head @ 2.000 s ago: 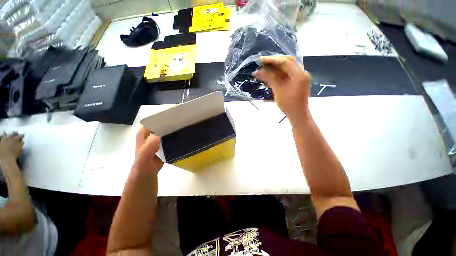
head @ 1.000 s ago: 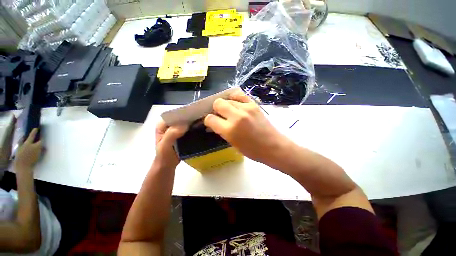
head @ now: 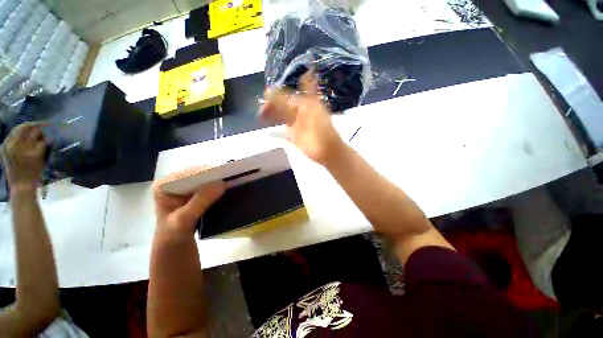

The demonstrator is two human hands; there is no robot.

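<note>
A yellow carton (head: pixel 270 226) stands at the table's front edge, its black inner box (head: pixel 254 201) showing in the open top. The carton lid (head: pixel 231 173) is raised, pale grey inside, with a long dark slot. My left hand (head: pixel 185 201) grips the lid and the carton's left side. My right hand (head: pixel 307 125) is raised to the right of the lid, near the bag, fingers apart and blurred; I see nothing in it. The clear bag of black handles (head: pixel 344 79) lies behind it.
Flat yellow cartons (head: pixel 192 84) lie in stacks at the back, beside a black bundle (head: pixel 143 51). Black inner boxes (head: pixel 106 132) stand at left, where another person's hand (head: pixel 25 152) reaches. White packs (head: pixel 40 46) are stacked at back left. Thin strips lie near the bag.
My right hand has left the lid and moved up towards the bag. The slot in the lid now shows. The neighbour's hand is now up by the black boxes. The view has turned.
</note>
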